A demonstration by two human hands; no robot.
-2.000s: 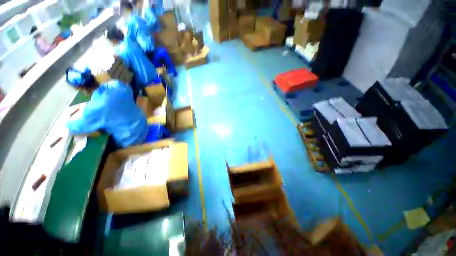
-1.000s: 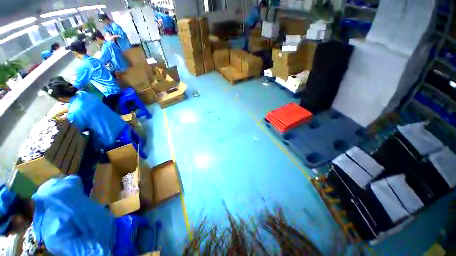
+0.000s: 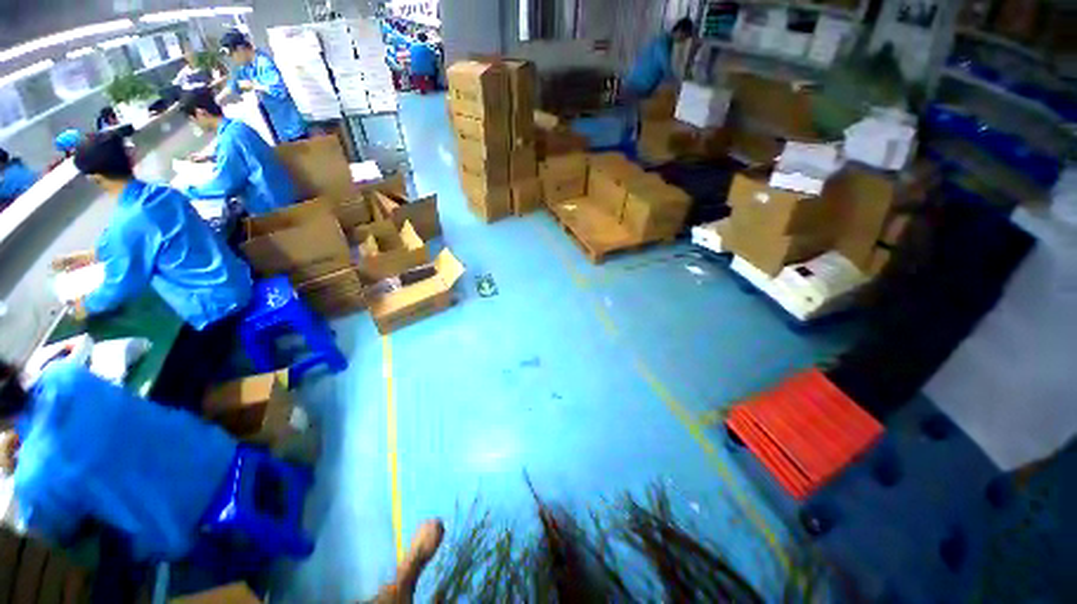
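My left hand [image 3: 416, 558] shows small and blurred at the bottom edge, cut off by the frame and partly beside dark hair strands. Whether it holds anything cannot be told. My right hand is not in view. An open carton [image 3: 417, 304] lies on the blue floor left of centre, at the front of a group of open cartons. A wooden pallet [image 3: 599, 243] farther ahead bears several brown cartons [image 3: 653, 208]. A tall stack of cartons [image 3: 475, 142] stands just left of that pallet.
Workers in blue coats [image 3: 169, 254] sit along the benches at left, on blue stools [image 3: 287, 327]. Yellow lines run along the floor. An orange-red stack [image 3: 805, 432] lies on a dark pallet at right. Black and white wrapped stacks stand behind it. Shelves line the back right.
The view has moved forward along the aisle. The near open cartons and black stacks have left the frame, and the far cartons look larger. My left hand has come in at the bottom edge.
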